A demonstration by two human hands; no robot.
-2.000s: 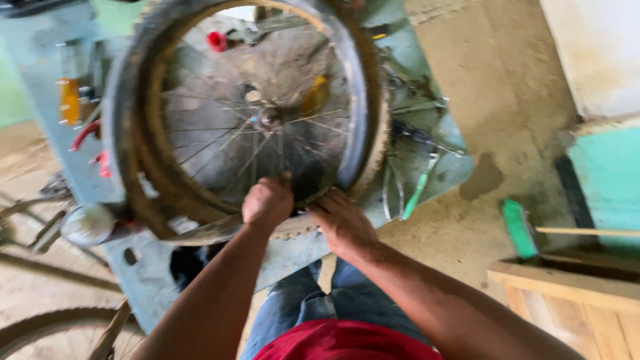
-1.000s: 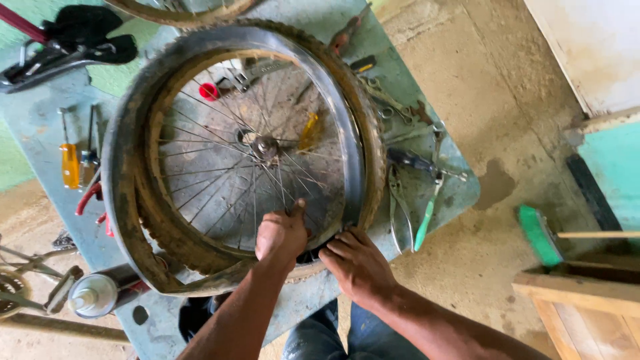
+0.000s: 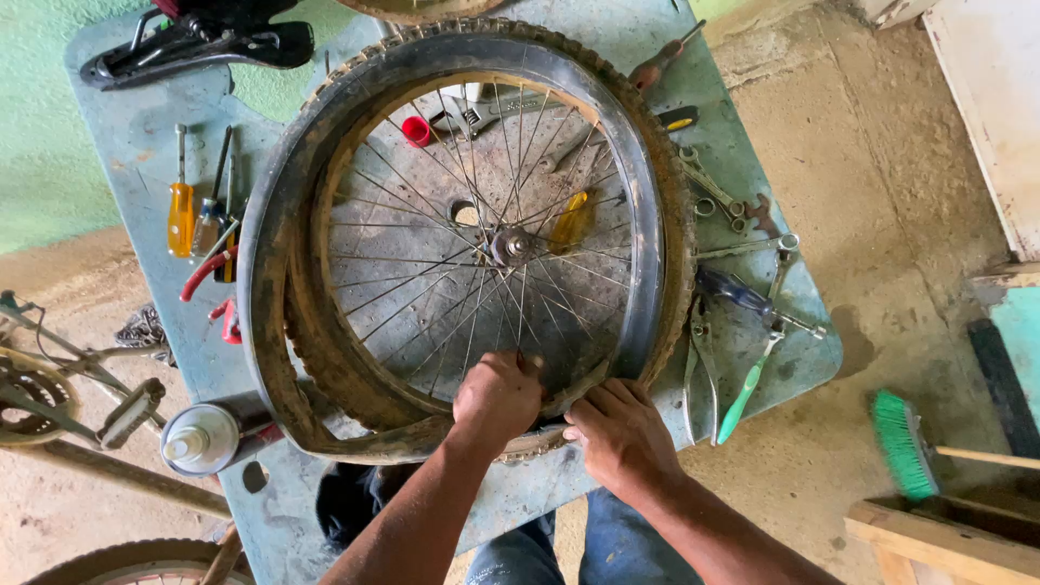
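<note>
A spoked bicycle wheel (image 3: 510, 247) with a knobby tire (image 3: 678, 268) lies flat on the blue table. A black inner tube (image 3: 638, 187) lies over the wheel's right and upper sides, and hangs loose beyond the rim at the left. At the near edge of the rim, my left hand (image 3: 498, 394) is curled, with something small and dark at its fingertips that I cannot make out. Just to its right, my right hand (image 3: 619, 431) grips the tube where it meets the tire and rim.
Left of the wheel lie an orange-handled screwdriver (image 3: 180, 219), red-handled pliers (image 3: 210, 272) and a spray can (image 3: 199, 439). Right of it are wrenches (image 3: 715, 191), a blue-handled screwdriver (image 3: 735, 292) and a green-handled tool (image 3: 745, 394). A bicycle saddle (image 3: 244, 41) rests at the upper left.
Both hands remain at the near side of the rim, close together. No tool or wheel part has plainly moved on the table. The view has shifted.
</note>
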